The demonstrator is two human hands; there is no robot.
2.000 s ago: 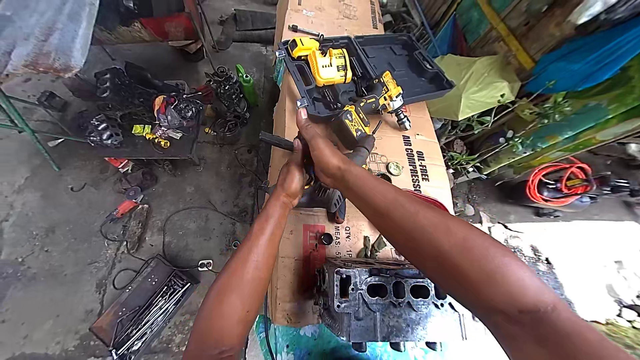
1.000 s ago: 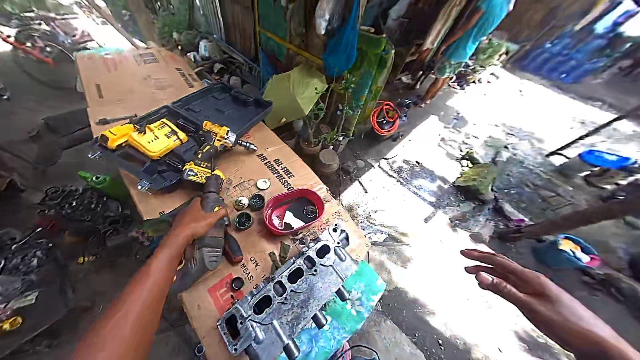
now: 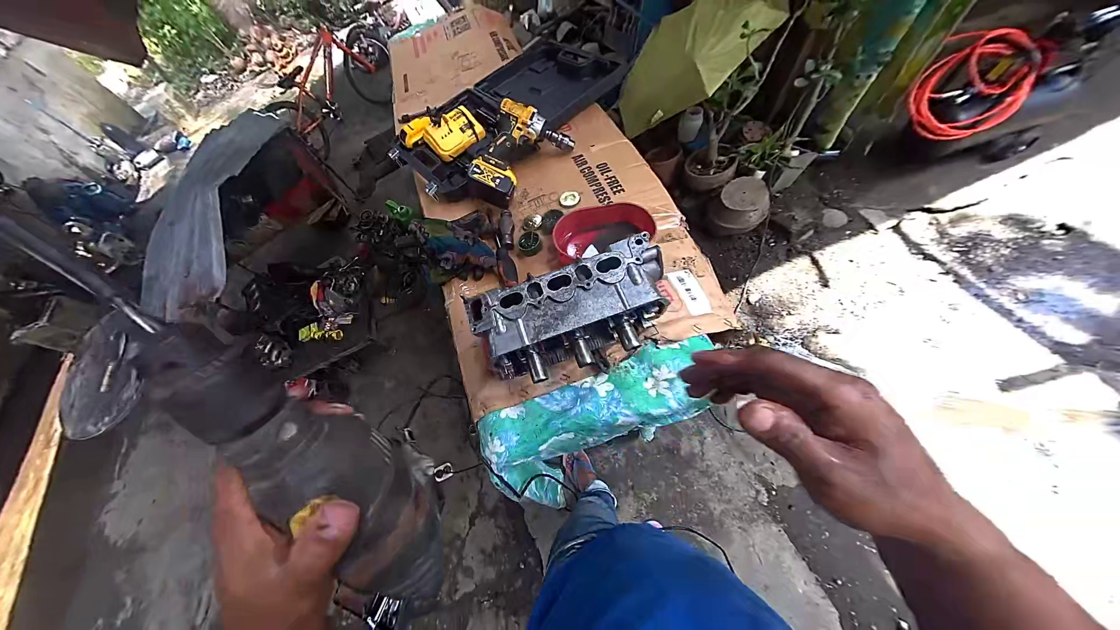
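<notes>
My left hand (image 3: pixel 289 542) is wrapped around a dark rotary power tool (image 3: pixel 324 464), blurred, with a long metal shaft (image 3: pixel 79 276) pointing to the upper left. My right hand (image 3: pixel 822 437) holds nothing, its fingers apart, right of the green floral cloth (image 3: pixel 595 402). Between the hands, an engine cylinder head (image 3: pixel 569 306) lies on the cardboard-covered table (image 3: pixel 481 385), its oval ports upward. Behind it are a red plastic basin (image 3: pixel 604 223) and small round tins (image 3: pixel 529 242). A yellow and black cordless drill (image 3: pixel 516 140) rests by a black tool case (image 3: pixel 560 79).
Engine parts (image 3: pixel 315 297) lie on a low stand at the left, near a grey metal sheet (image 3: pixel 188 210). Potted plants (image 3: pixel 709 166) and a coiled red hose (image 3: pixel 971 87) are at the right. A dark cable (image 3: pixel 700 538) crosses the concrete floor near my feet.
My left hand has lifted the dark power tool off the table, toward the camera. Two seconds ago both hands were at the tool; my right hand is now apart from it. The view has swung.
</notes>
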